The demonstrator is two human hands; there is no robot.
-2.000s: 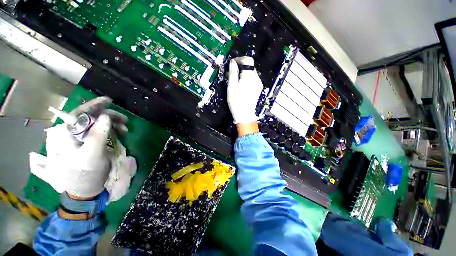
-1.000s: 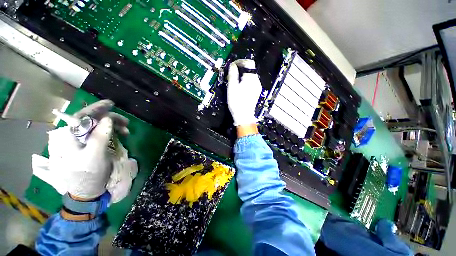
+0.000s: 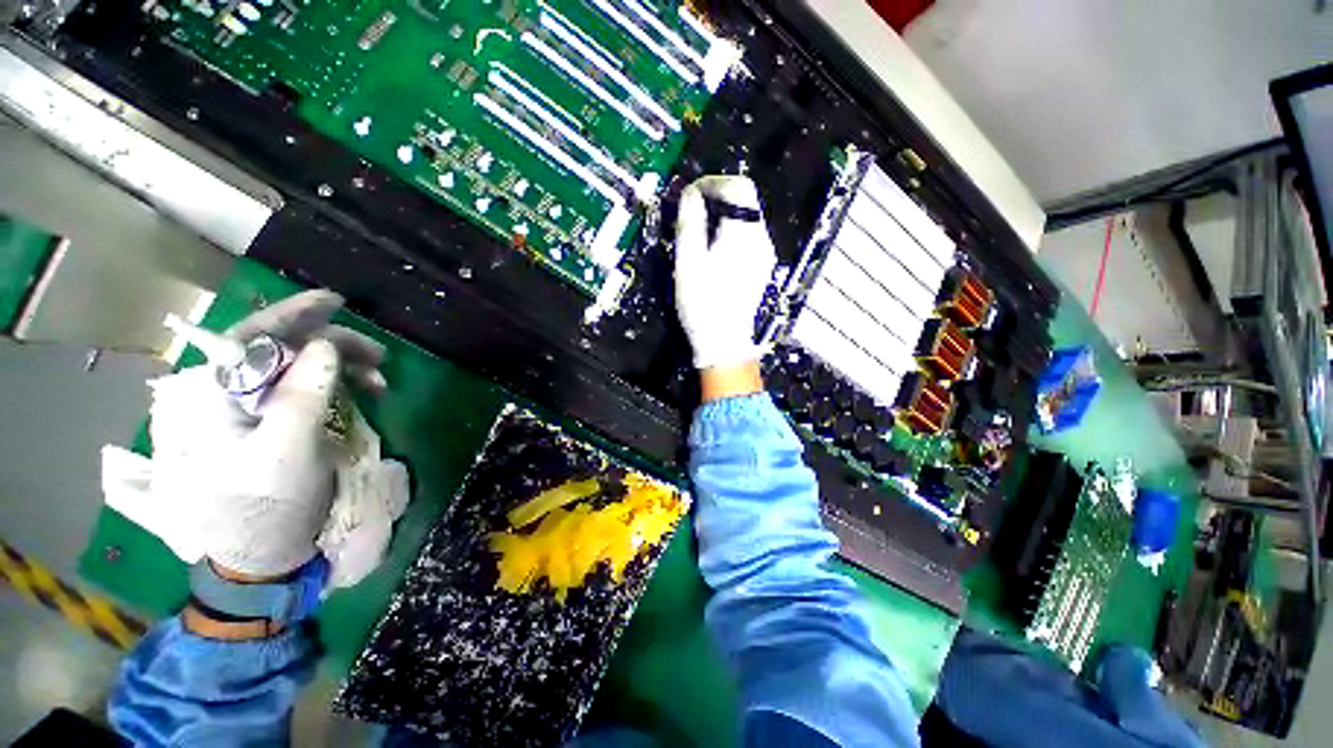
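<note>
My left hand (image 3: 241, 468), in a white glove, holds a small bottle (image 3: 252, 371) with a white nozzle and a crumpled white cloth (image 3: 369, 504). My right hand (image 3: 725, 278), also gloved, is over the black carrier frame (image 3: 512, 336) between two boards. Its fingers are closed around a thin dark tool (image 3: 734, 212); the tool's tip cannot be made out. The green circuit board (image 3: 424, 110) with white strips lies to its left. The component side board (image 3: 874, 282), with a pale ribbed block and orange-brown coils, lies to its right.
A white-speckled black plate (image 3: 483, 643) bearing yellow scraps (image 3: 592, 533) lies on the green mat between my forearms. A blue bin (image 3: 1067, 389) and another board (image 3: 1082, 563) are at the right. A person's blue sleeve (image 3: 1023, 694) shows at the lower right.
Both hands and the work appear shifted very slightly in the picture. Both hands keep the same grips, and my right hand stays at the same spot between the boards.
</note>
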